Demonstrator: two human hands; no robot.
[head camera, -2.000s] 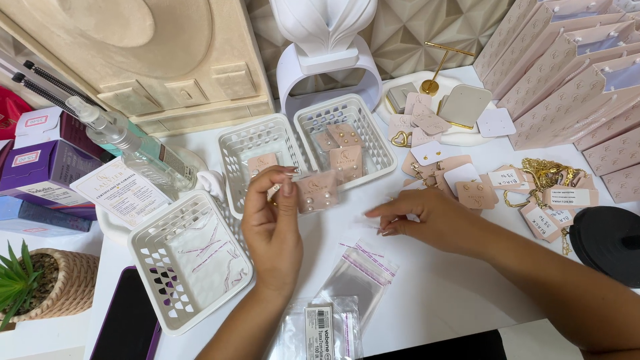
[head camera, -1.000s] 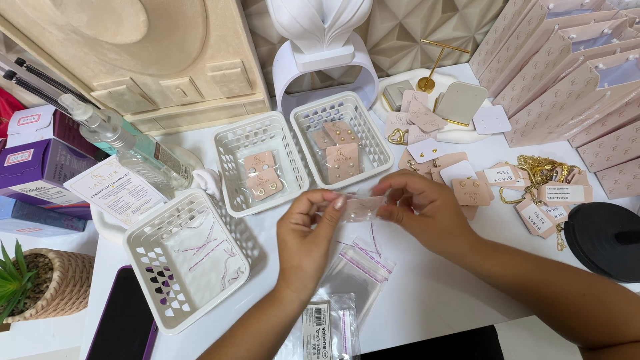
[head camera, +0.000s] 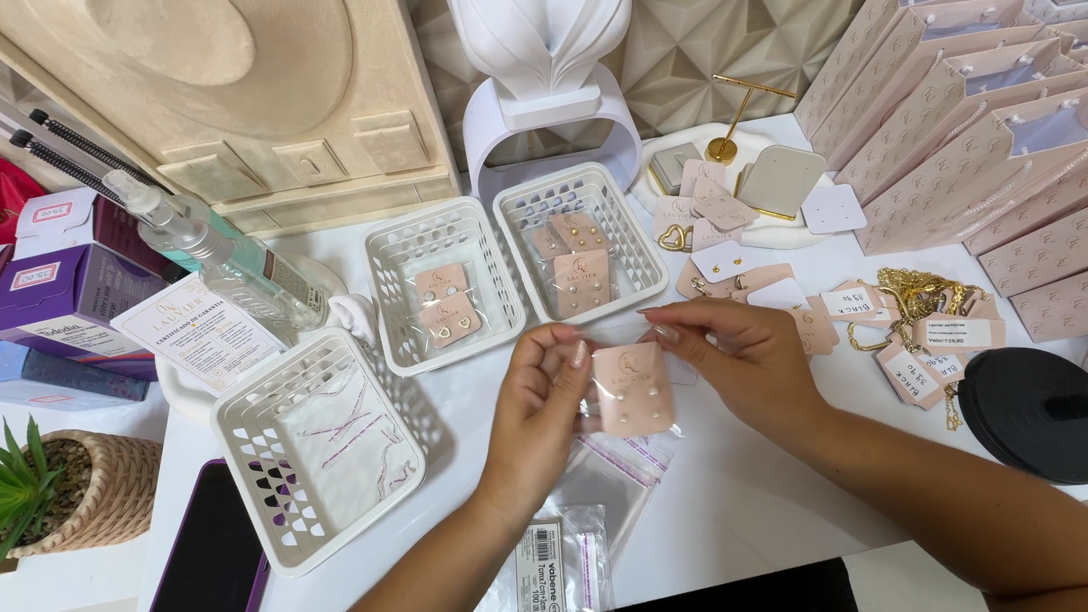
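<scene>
A pink earring card with several stud earrings (head camera: 633, 393), inside a clear plastic sleeve, is held upright above the table. My left hand (head camera: 540, 408) pinches the sleeve's left side between thumb and fingers. At the sleeve's upper right is my right hand (head camera: 735, 365), its thumb close to the index finger; whether it grips the film is hard to tell. Loose clear plastic sleeves (head camera: 608, 480) lie below the hands, beside a labelled pack of bags (head camera: 557, 565). Bagged earring cards lie in the middle white basket (head camera: 393, 344) and the right white basket (head camera: 650, 280).
The left white basket (head camera: 319, 557) contains thin strips. Loose earring cards (head camera: 748, 280), gold chains with tags (head camera: 922, 297) and a black round stand (head camera: 1020, 425) are at right. Pink paper bags (head camera: 943, 161) stand behind. A phone (head camera: 208, 544), spray bottle (head camera: 246, 263) and potted plant (head camera: 93, 484) are at left.
My right hand has come from the right to the sleeve. The sleeved card, folded or tilted between both hands a second ago, now faces up with its earrings showing.
</scene>
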